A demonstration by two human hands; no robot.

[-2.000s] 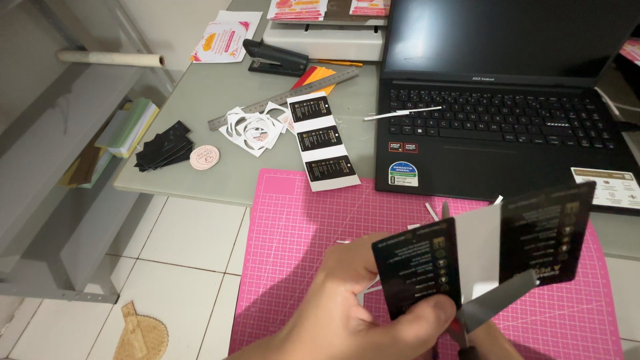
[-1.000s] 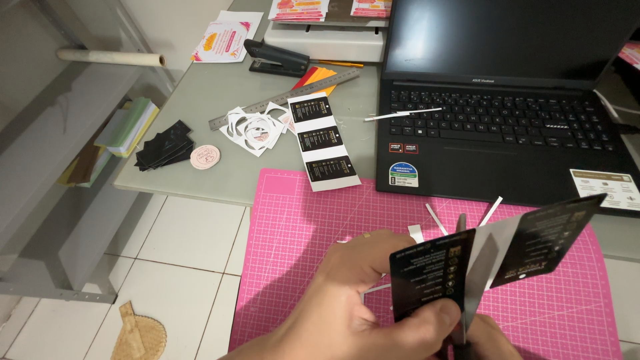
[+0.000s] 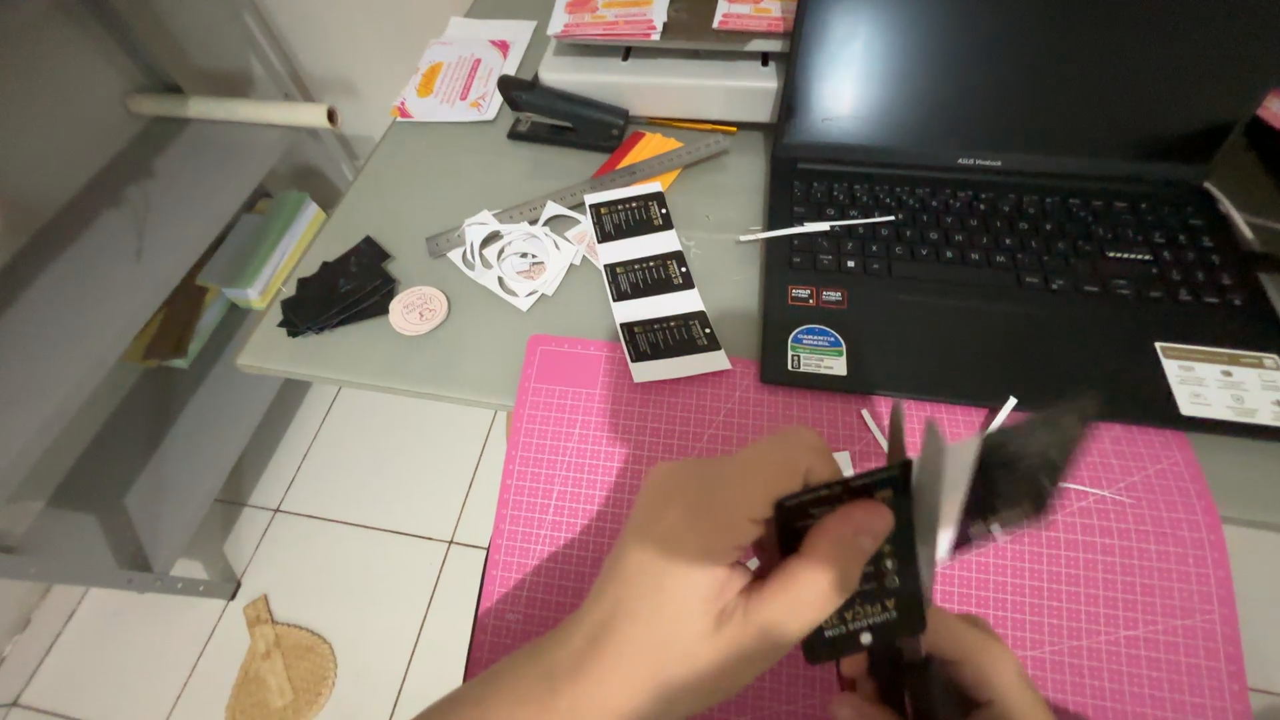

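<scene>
My left hand (image 3: 740,560) pinches a black printed card (image 3: 865,570) between thumb and fingers, above a pink cutting mat (image 3: 620,480). My right hand (image 3: 960,665), partly hidden below it, holds scissors (image 3: 930,490) with their blades pointing up and apart, close to the card's right edge. Beyond the blades, a white strip and another black printed card (image 3: 1025,475) look blurred; whether they still join the held card I cannot tell. Thin white paper offcuts (image 3: 874,430) lie on the mat. A white strip with several black printed cards (image 3: 650,280) rests across the mat's top edge and the table.
A black laptop (image 3: 950,330) stands behind the mat, paper slivers on its keyboard. On the table (image 3: 400,350) are a steel ruler (image 3: 580,195), a stapler (image 3: 565,115), cut-out paper scraps (image 3: 515,260), a round tag (image 3: 419,310) and stacked black cards (image 3: 340,287). Metal shelves (image 3: 130,400) stand left.
The held card has turned more upright in my left hand. The scissors blades show beside its right edge, and the black card on the right has swung lower and blurs.
</scene>
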